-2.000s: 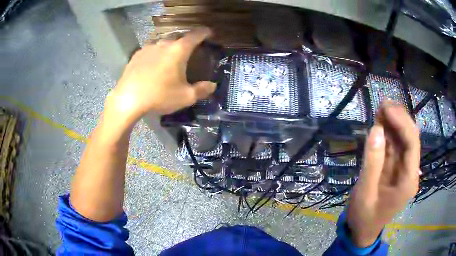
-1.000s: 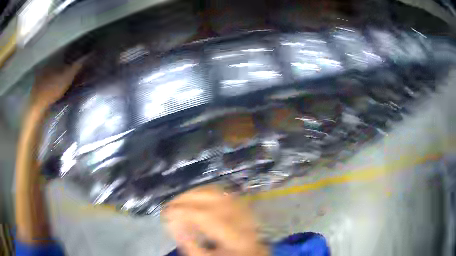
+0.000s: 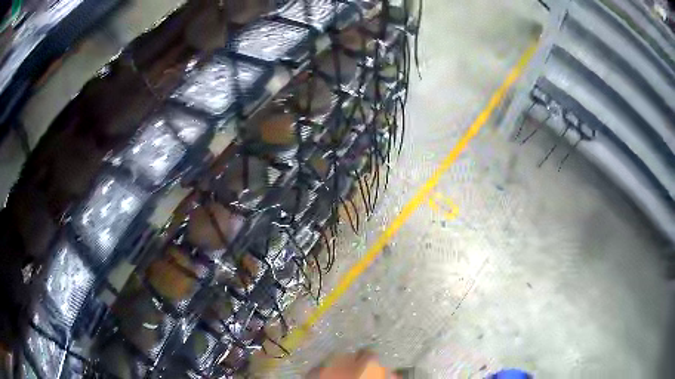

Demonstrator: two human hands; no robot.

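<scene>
Square LED work lights (image 3: 109, 209) with clear ribbed lenses stand in a curved-looking row on the loaded rack at the left. Lower levels hold more lamps and round brown discs (image 3: 172, 275), with thin black cables (image 3: 368, 189) hanging at the front. A small part of a hand, seemingly my right hand (image 3: 353, 367), is at the bottom edge, blurred and cut off. Its fingers and anything in it cannot be made out. A bit of blue sleeve (image 3: 511, 374) shows to its right. My left hand is out of the picture.
A grey metal rack (image 3: 603, 89) stands at the upper right, with a short row of small dark lamps (image 3: 564, 118) and hanging cables on one shelf. Speckled grey floor (image 3: 474, 296) with a yellow line (image 3: 437, 178) lies between the racks.
The view has swung right, bringing in the grey rack. The loaded rack now lies at the left. My left hand has left the picture; the other hand is lower and mostly cut off.
</scene>
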